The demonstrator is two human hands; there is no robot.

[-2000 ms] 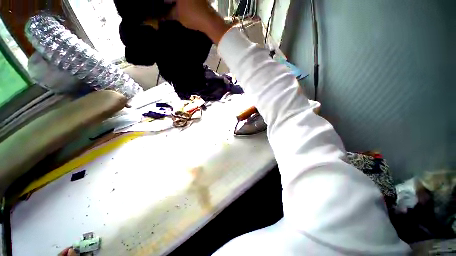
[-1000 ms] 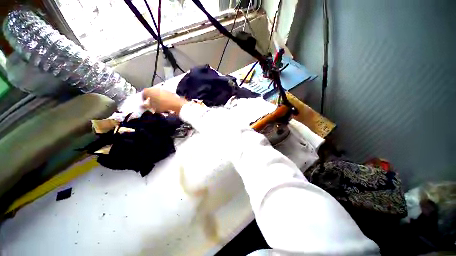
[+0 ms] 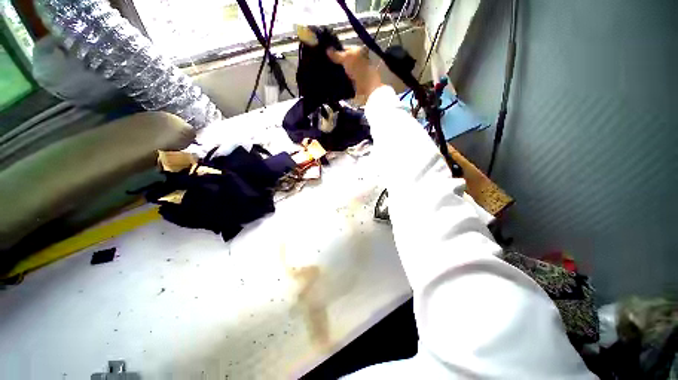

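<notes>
My right hand (image 3: 358, 68) reaches to the back of the ironing table (image 3: 223, 289) and holds up a dark navy cut-piece bundle (image 3: 320, 73) with a tan bit at its top. More navy cloth (image 3: 346, 128) lies just below it. Another navy heap with tan bits (image 3: 223, 189) lies at the back left of the table. The metal folder (image 3: 115, 373) is cut off by the bottom edge. The iron (image 3: 381, 206) is mostly hidden behind my white right sleeve. My left hand is out of the picture.
A beige padded form (image 3: 89, 171) and a silver duct (image 3: 141, 67) stand behind at the left. Dark cords (image 3: 416, 85) hang at the back right, near a blue sheet (image 3: 462, 121). A yellow strip (image 3: 89, 239) and a black patch (image 3: 103, 256) lie along the back edge.
My right hand first set a navy heap down at the back left, then moved right and lifted another navy bundle. My left hand, earlier by the folder, is out of view.
</notes>
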